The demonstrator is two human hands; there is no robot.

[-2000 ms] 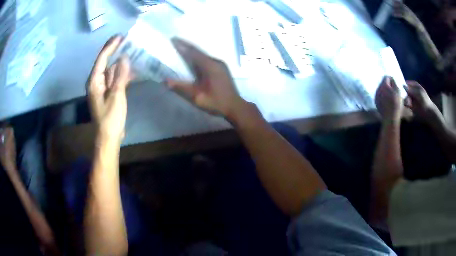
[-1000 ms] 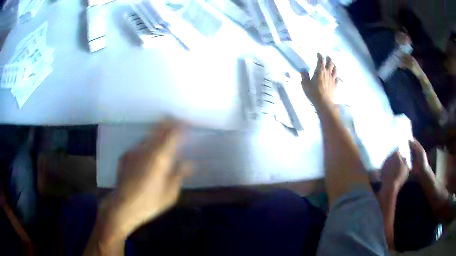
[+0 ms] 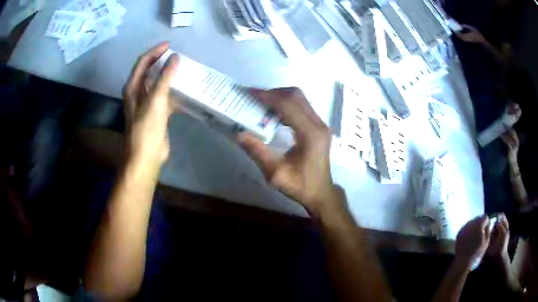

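Observation:
A long white retail carton [image 3: 218, 94] with rows of dark print is held tilted above the near edge of the table, its left end higher. My left hand [image 3: 147, 100] grips the left end, thumb on top. My right hand [image 3: 295, 141] holds the right end, with the thumb below and the fingers behind. A small dark and reddish mark shows on the carton near the right fingers. The far side of the carton is hidden.
White label sheets [image 3: 377, 138] lie on the table [image 3: 206, 159] to the right. Many cartons [image 3: 342, 29] are jumbled at the back. Loose printed papers [image 3: 85, 26] lie at the back left. Another person's hands [image 3: 481, 236] are at the right edge; another pair holds a white item farther back.
My left hand has risen from the near edge and my right hand has come back from the far right. Both now hold a carton. The view has shifted.

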